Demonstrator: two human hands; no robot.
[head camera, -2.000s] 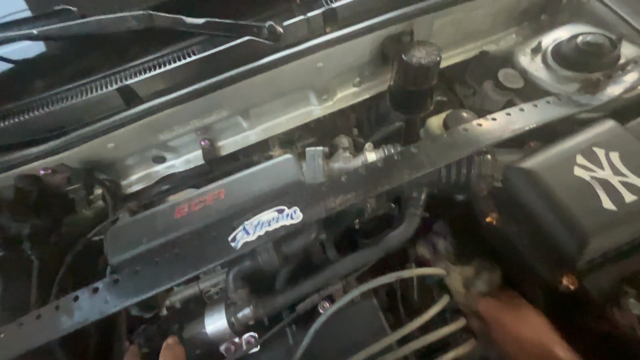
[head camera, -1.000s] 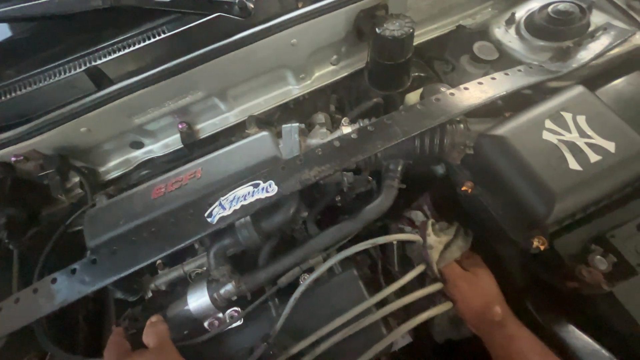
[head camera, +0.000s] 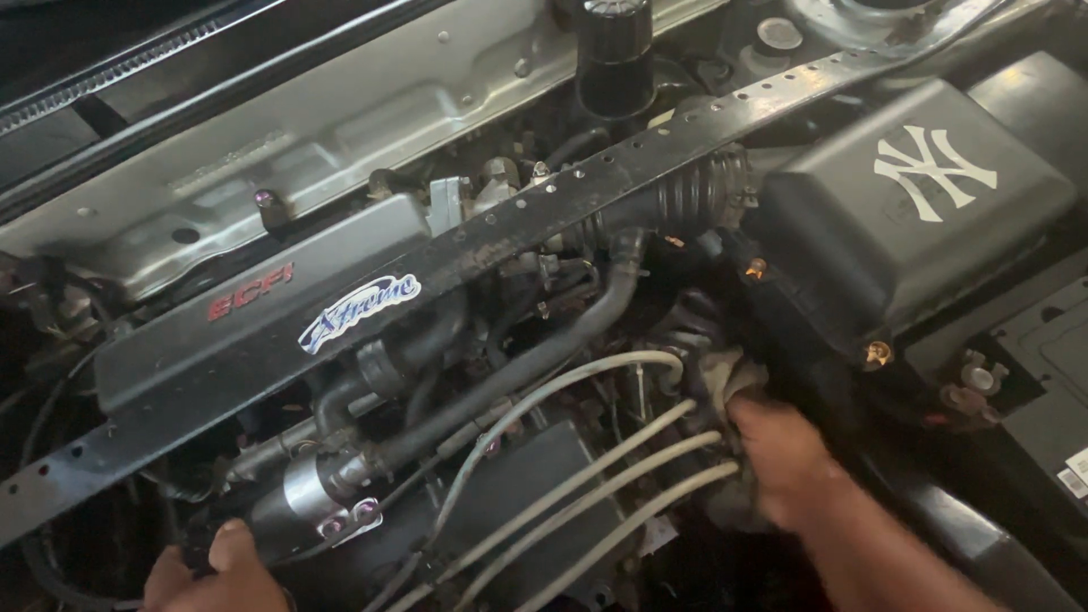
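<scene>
My right hand (head camera: 778, 450) reaches down into the engine bay with a crumpled, dirty cloth (head camera: 728, 378) in its fingers. The cloth lies by the ends of several beige ignition leads (head camera: 595, 467), left of the black air filter box (head camera: 909, 195). At the lower left, my left hand (head camera: 217, 574) rests by a black cylindrical ignition coil (head camera: 280, 510) with a shiny metal clamp band; its fingers are partly bent, and what lies under them is hidden. A black rubber hose (head camera: 527, 365) runs between the two hands.
A perforated metal strut bar (head camera: 646, 174) crosses the bay above a grey engine cover (head camera: 255, 297). A black canister (head camera: 614, 59) stands at the back, near the strut tower (head camera: 909, 21). A battery (head camera: 1054, 340) sits at the right, and the firewall panel (head camera: 340, 110) runs behind.
My right hand and the cloth have moved a little down beside the lead ends. My left hand stays by the coil. The view has shifted slightly.
</scene>
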